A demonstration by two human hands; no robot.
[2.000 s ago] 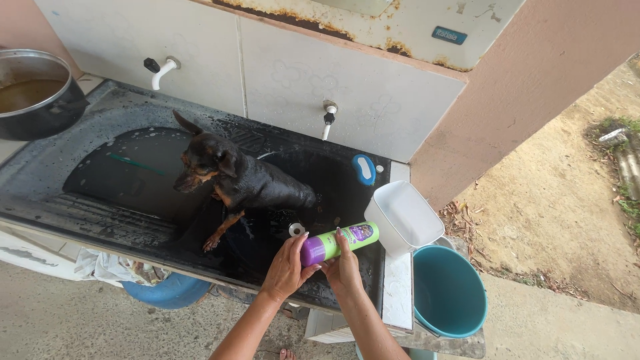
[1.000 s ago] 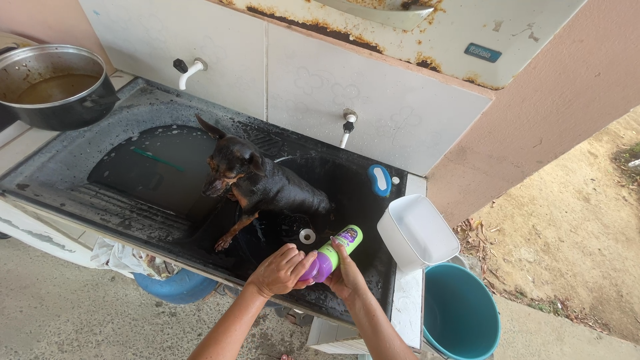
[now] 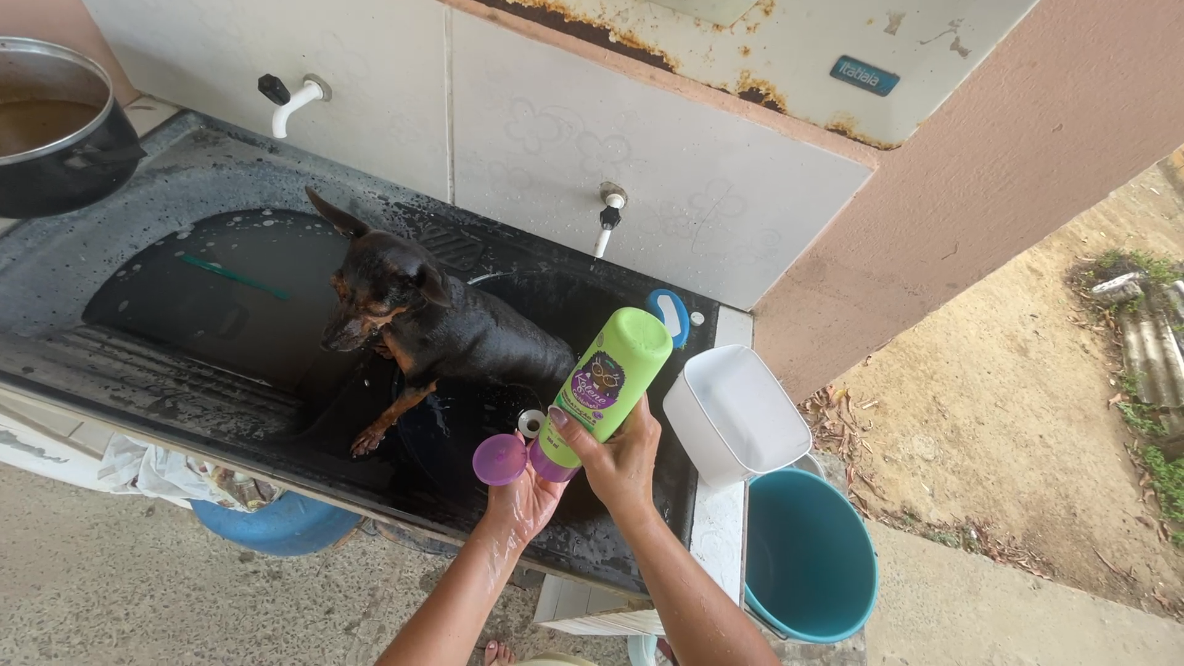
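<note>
A green plastic bottle with a purple flip cap is tilted with its base up, its cap end low and the cap open. My right hand grips the bottle's lower part. Under the cap end is my left hand, palm up and wet; whether it also bears the bottle's weight, I cannot tell. A wet black and tan dog sits in the right basin of the dark double sink, just left of the bottle, its front paw on the sink's front part.
A blue and white brush or soap holder lies at the sink's right corner. Beside it stands a white plastic tub, above a teal bucket. Two white taps jut from the wall. A pot of brownish liquid stands at left.
The bottle was lying nearly level between both hands with its cap shut; now it is tipped base up with the cap open. My left hand has moved from the cap to beneath it.
</note>
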